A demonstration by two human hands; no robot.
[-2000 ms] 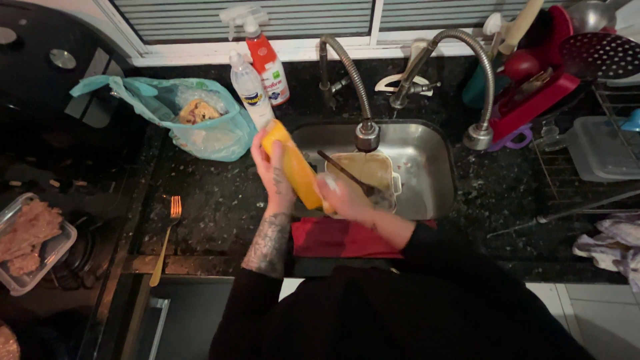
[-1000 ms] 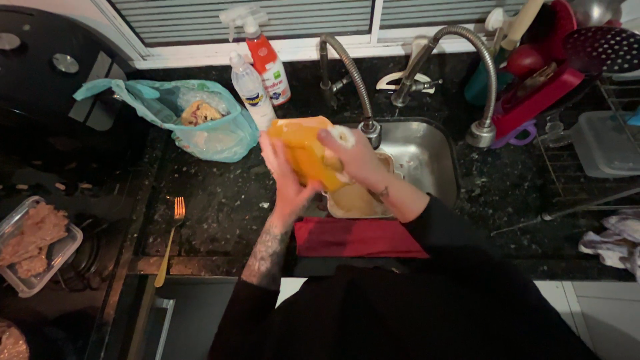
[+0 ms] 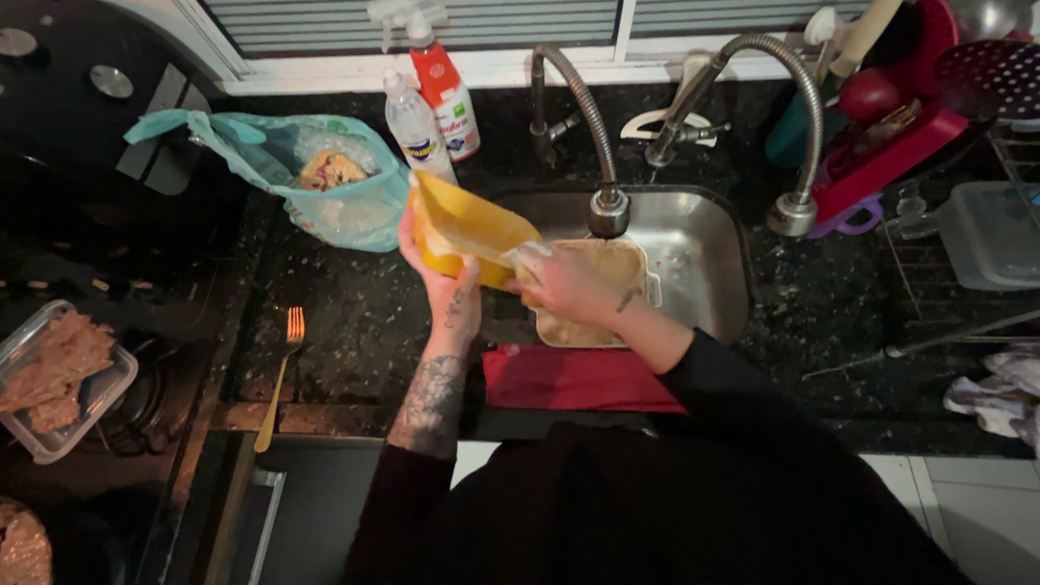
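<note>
My left hand (image 3: pixel 443 284) grips a yellow plastic container (image 3: pixel 467 223) by its left side and underside, tilted above the left edge of the sink. White suds cling to the container's wall. My right hand (image 3: pixel 561 280) is closed around a soapy sponge, mostly hidden by the fingers, against the container's right end. Below the right hand, a light rectangular dish (image 3: pixel 605 264) with handles and cloudy liquid in it lies in the steel sink (image 3: pixel 699 244). A flexible faucet's head (image 3: pixel 608 213) hangs over that dish.
A red cloth (image 3: pixel 577 382) lies along the sink's front edge. Left are a fork (image 3: pixel 280 378), a teal plastic bag (image 3: pixel 349 215) and a tub of meat (image 3: pixel 122 370). Behind stand a clear bottle (image 3: pixel 414 126) and a red-and-white spray bottle (image 3: pixel 447 97). A second faucet (image 3: pixel 792 213) and wire dish rack (image 3: pixel 918 268) are right.
The yellow container has turned from a narrow, steep view to a tilted one that shows its inside. My right hand has moved to its right end. The dark utensil seen over the dish earlier no longer shows.
</note>
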